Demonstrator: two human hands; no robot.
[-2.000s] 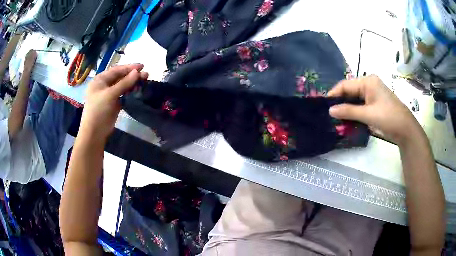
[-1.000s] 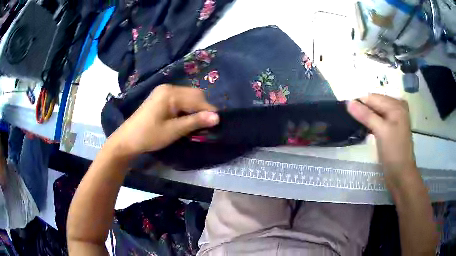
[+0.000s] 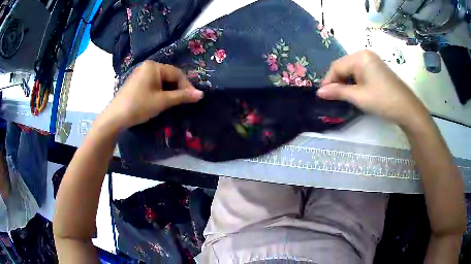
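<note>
A dark floral garment piece (image 3: 242,56) lies on the white table in front of me, its near part folded over and hanging toward the table edge. My left hand (image 3: 155,95) pinches the fold line at the left between thumb and fingers. My right hand (image 3: 361,85) pinches the same fold at the right. The fold runs nearly straight between the two hands. The fingertips on the far side of the cloth are partly hidden.
The sewing machine (image 3: 413,20) stands at upper right, with a black cut piece (image 3: 458,72) beside it. A floral bundle (image 3: 150,26) lies at upper left. A measuring tape (image 3: 330,161) runs along the table edge. More floral cloth (image 3: 160,221) hangs below left. A grey box (image 3: 23,33) is far left.
Since one second ago both hands have moved up and away from the table edge, and the left slightly left, with the fold stretched between them. The view has shifted rightward since the earliest frame.
</note>
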